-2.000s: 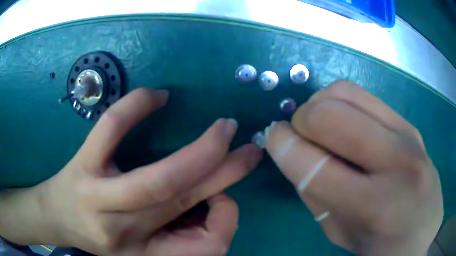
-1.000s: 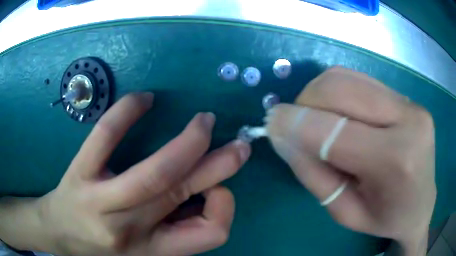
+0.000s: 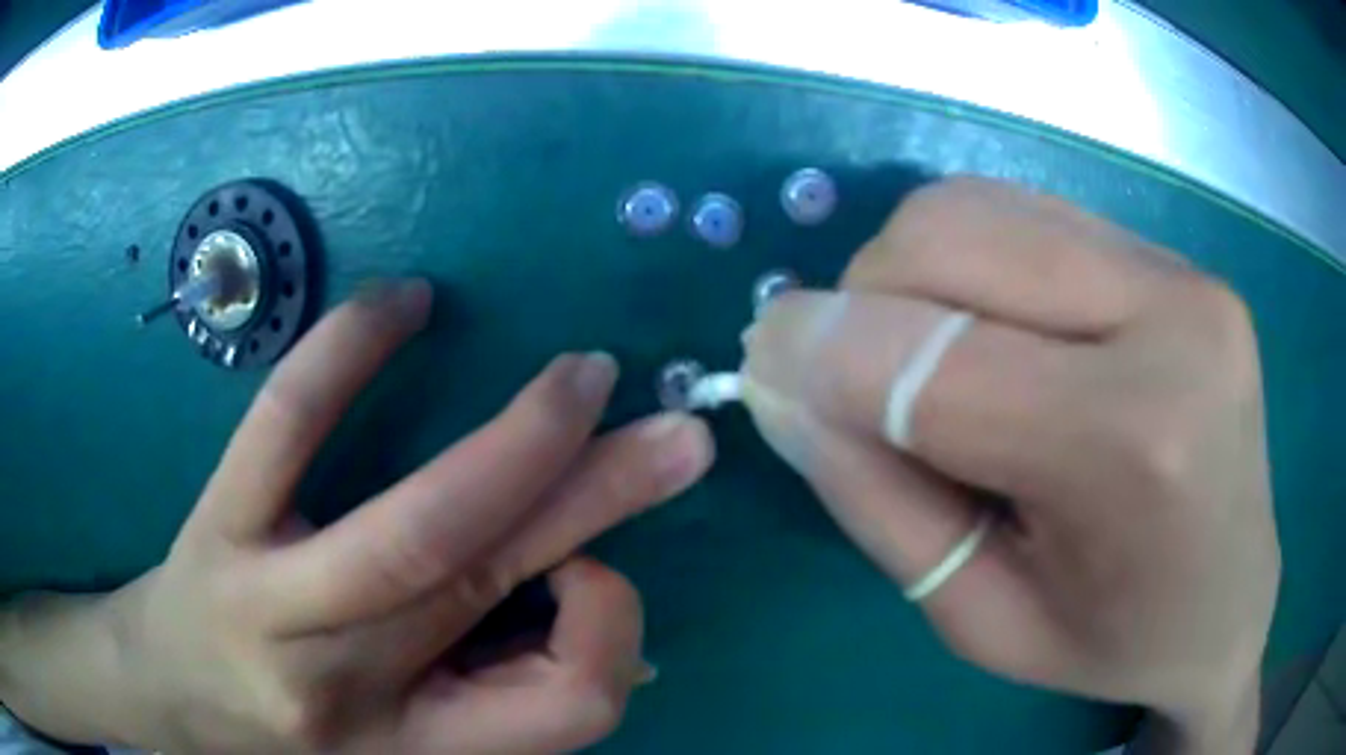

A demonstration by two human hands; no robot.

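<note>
My right hand [image 3: 1033, 443], with whitish finger cots, pinches a cotton swab [image 3: 719, 390]; only its white tip shows, and it touches a small disc [image 3: 679, 384] on the green bench. My left hand [image 3: 428, 546] lies palm down with fingers spread. One of its fingertips is at the near edge of that disc, seemingly steadying it against the bench; it holds nothing else that I can see. Another small disc [image 3: 774, 288] lies partly behind my right fingertips.
Several more discs [image 3: 647, 208] lie behind my hands. A black perforated ring part [image 3: 244, 276] with a metallic centre and pin is at the left, with a tiny dark speck beside it. A pale metal rail [image 3: 591, 30] and blue tray edges [image 3: 192, 18] are at the back.
The whole scene has shifted a little left in the picture. The swab tip, earlier hidden by my right fingers, now shows against the disc. Both hands keep nearly the same pose.
</note>
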